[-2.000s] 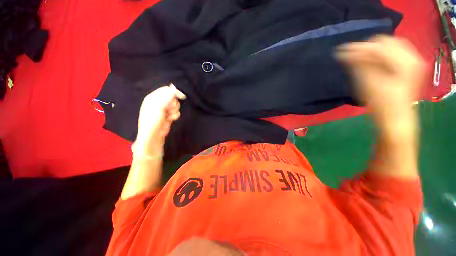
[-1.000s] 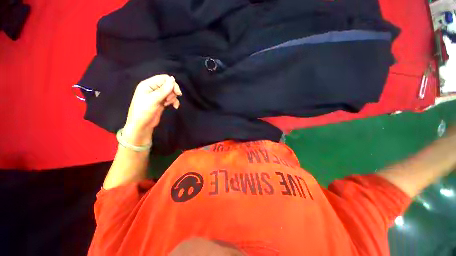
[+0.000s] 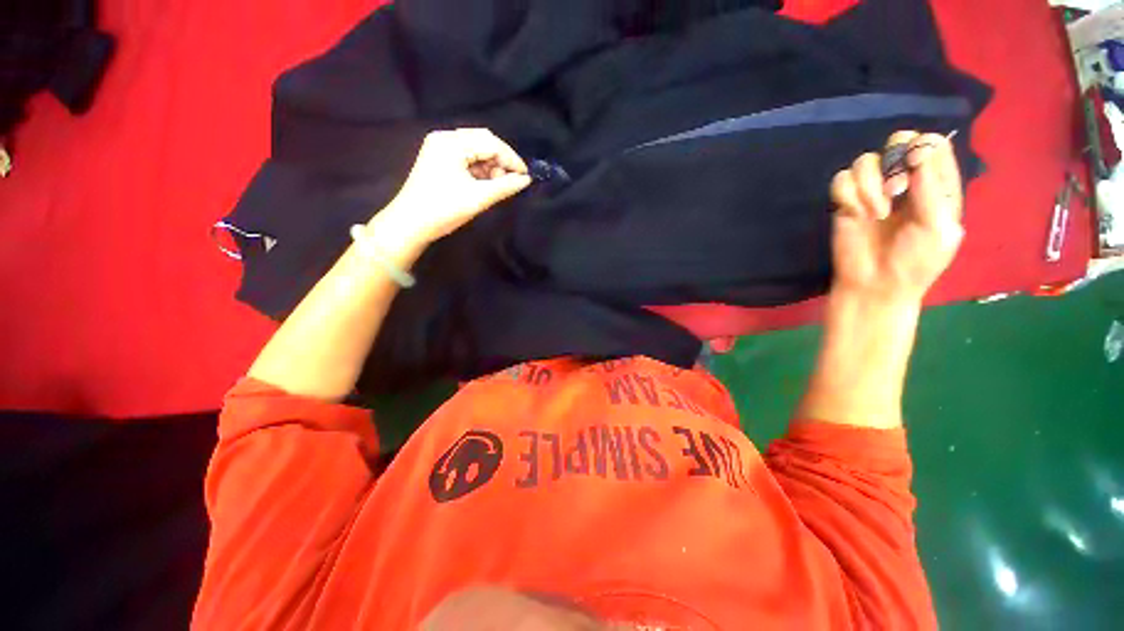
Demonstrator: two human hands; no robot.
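Note:
A dark garment [image 3: 715, 222] lies spread in folds, with a narrow grey-blue strip [image 3: 801, 115] along its upper right part. My left hand [image 3: 462, 185] pinches at a small dark shiny button [image 3: 542, 170] on the cloth; the fingertips partly hide it. My right hand [image 3: 900, 222] is raised over the garment's right end, fingers curled. A thin light tip, seemingly a needle [image 3: 950, 137], sticks out at its fingertips, with a small dark thing beside it that I cannot make out. No thread is visible. A white-blue loop [image 3: 226, 238] shows at the garment's left end.
The garment lies on a red table cloth [image 3: 136, 271]. Other dark cloth lies at the upper left [image 3: 68, 56] and lower left [image 3: 111, 518]. A small thin metal item [image 3: 1058, 231] lies near the right table edge, by white clutter. Glossy green floor [image 3: 998, 431] shows at right.
My left hand has moved up and right from the cloth's lower fold to the button. My right hand has come back from beyond the right rim to above the garment.

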